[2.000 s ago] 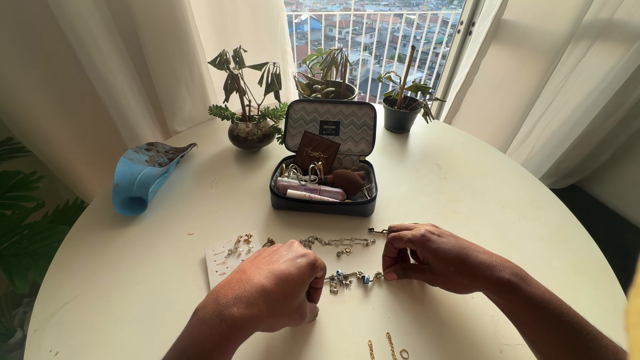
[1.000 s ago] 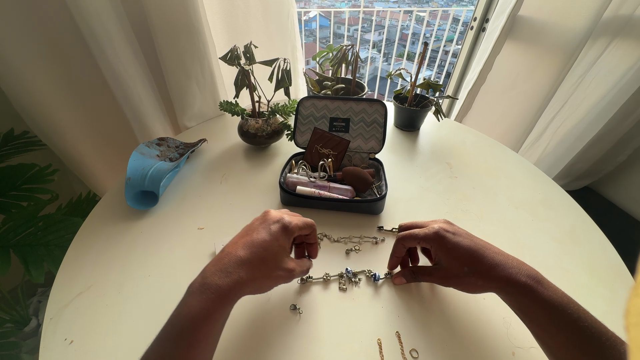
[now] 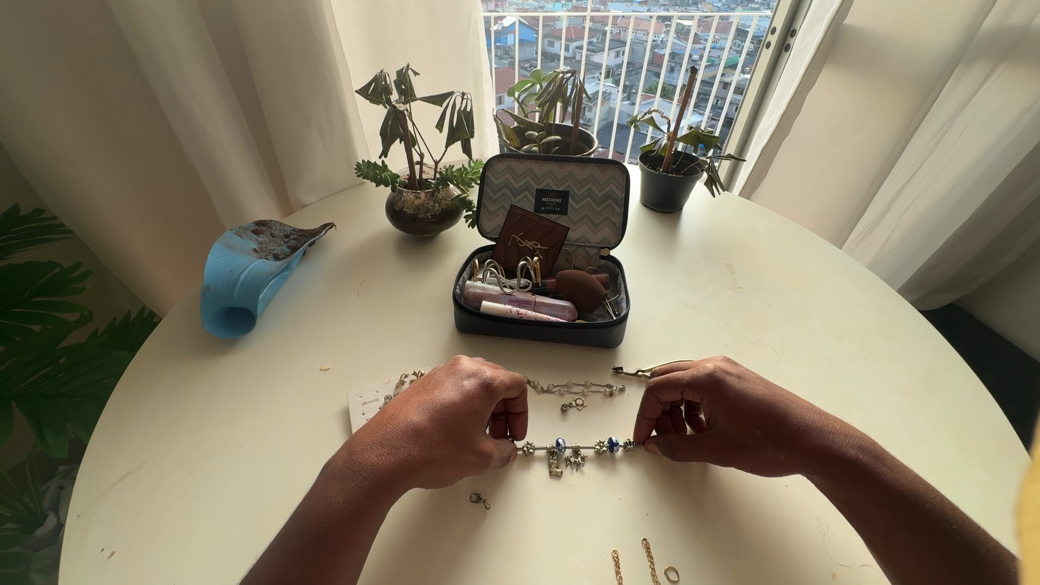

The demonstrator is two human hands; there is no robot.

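Note:
A silver charm bracelet (image 3: pixel 575 448) with blue beads and small hanging charms is stretched straight across the white table. My left hand (image 3: pixel 455 426) pinches its left end between thumb and fingers, and my right hand (image 3: pixel 719 418) pinches the right end. Behind it lie a chain bracelet (image 3: pixel 581 388) with pale beads and a small clasp piece (image 3: pixel 574 404). Metal pliers (image 3: pixel 642 371) lie partly hidden behind my right hand. Below my left hand rests a small loose charm (image 3: pixel 479 500). An earring card (image 3: pixel 366 402) is partly covered by my left hand and forearm.
An open cosmetic case (image 3: pixel 540 329) holds makeup and a brush. Gold chain pieces (image 3: pixel 649 561) and a gold ring (image 3: pixel 671 574) lie near the front of the round table (image 3: pixel 772 301). Potted plants (image 3: pixel 424 210) stand at the back, a blue plastic scoop (image 3: pixel 236 276) at the left.
Both hands stay on the bracelet. Its left stretch, partly behind my left hand two seconds ago, now shows more plainly. The small loose charm, not visible two seconds ago, has come into view.

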